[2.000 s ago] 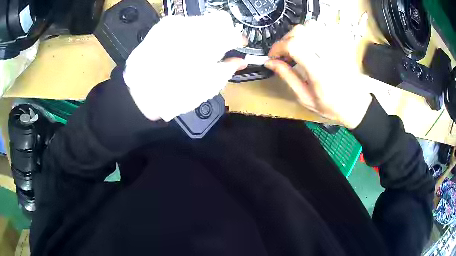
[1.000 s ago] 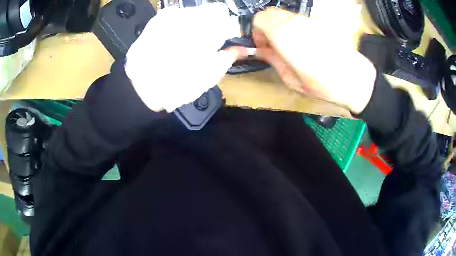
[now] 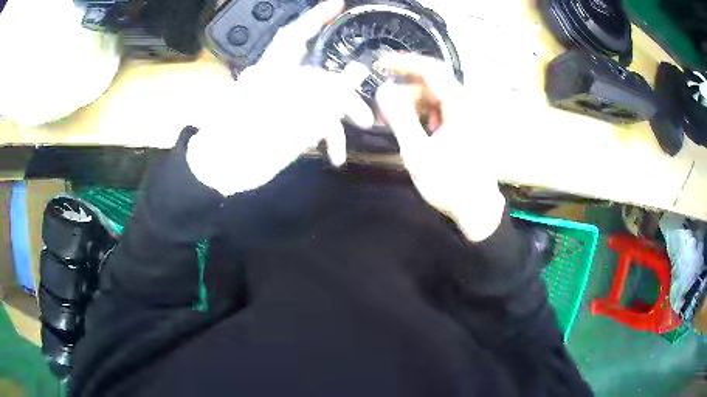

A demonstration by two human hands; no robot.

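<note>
A round black fan head (image 3: 387, 32) lies on the tan bench in front of me, grille side up. My gloved left hand (image 3: 291, 108) rests at its left side, with fingers spread over the near left rim. My right hand (image 3: 438, 128) is over the grille's centre and near right part, fingers bent and blurred. Both hands are washed out by glare. Whether the right fingertips hold a small piece cannot be told. The hands hide the near part of the fan head.
A black fan base (image 3: 252, 27) lies behind the left hand. More fan units (image 3: 601, 89) stand at the right. A whitish bundle (image 3: 58, 66) is at the left bench end. A green crate (image 3: 570, 267), a red stool (image 3: 636, 283) and stacked black parts (image 3: 66, 283) are below.
The hands have come apart from their pinch on the small white strip, which no longer shows. The right hand has moved over the grille. The view has shifted, showing more of the red stool.
</note>
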